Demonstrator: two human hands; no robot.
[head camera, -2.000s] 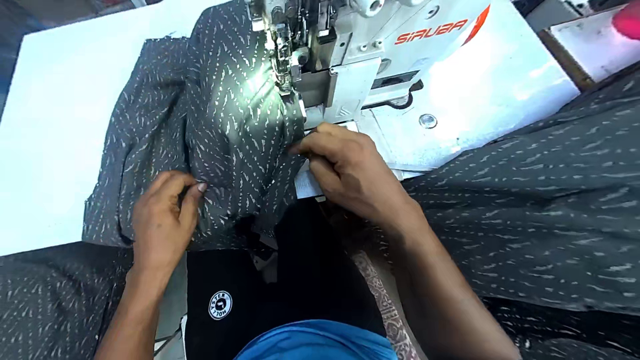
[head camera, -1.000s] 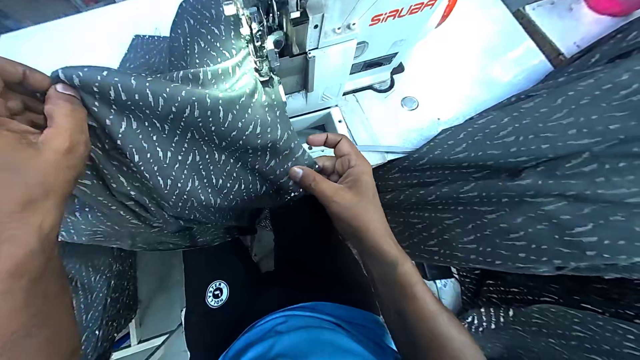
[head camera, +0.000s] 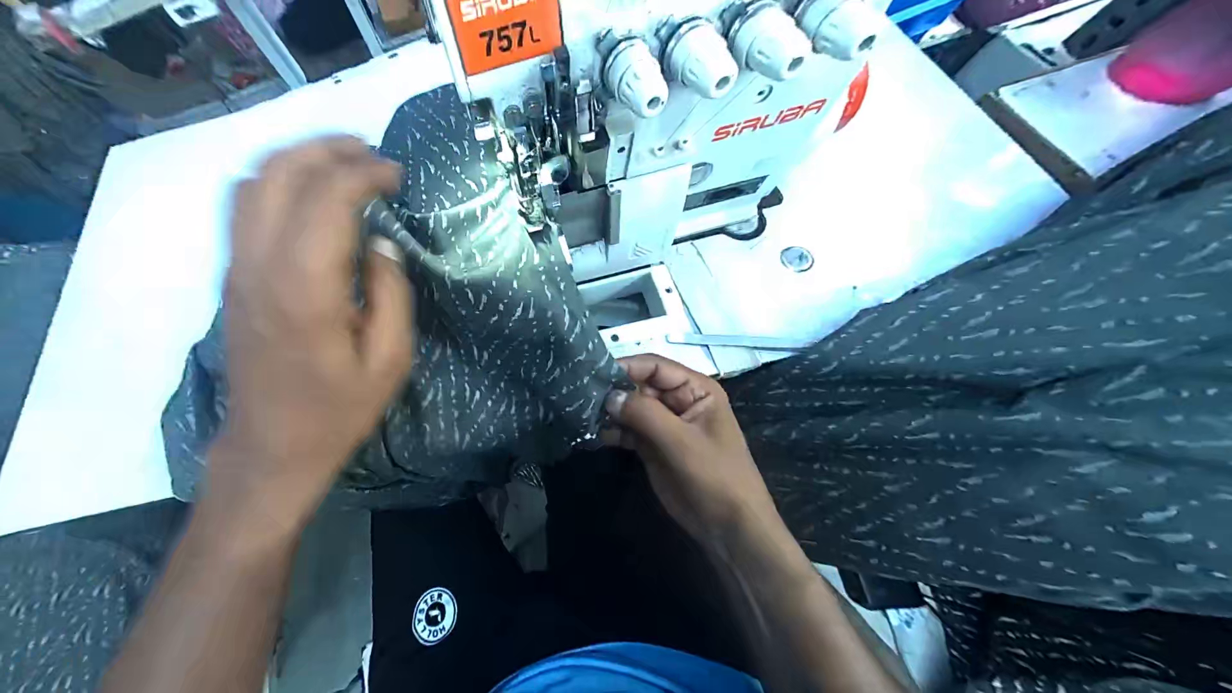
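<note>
Dark grey fabric with white dashes (head camera: 481, 375) runs from under the presser foot (head camera: 534, 207) of a white Siruba overlock sewing machine (head camera: 654, 202) down toward my lap. My left hand (head camera: 313, 298), blurred, pinches a fold of it left of the needle area. The fabric's right edge is between the thumb and fingers of my right hand (head camera: 674, 414), below the machine's open white compartment (head camera: 626, 308). The machine's lamp lights the fabric beside the foot. The needle tips cannot be made out.
More of the same patterned fabric (head camera: 1011, 404) drapes over the right side of the white table (head camera: 924, 192). Several tension knobs (head camera: 770, 43) line the machine's top. A pink object (head camera: 1174, 58) lies at the upper right. Fabric also hangs at the lower left (head camera: 77, 597).
My left hand, lower on the fabric two seconds ago, lifted a wide fold at far left and is now nearer the presser foot. My right hand has gripped the edge. The view has shifted.
</note>
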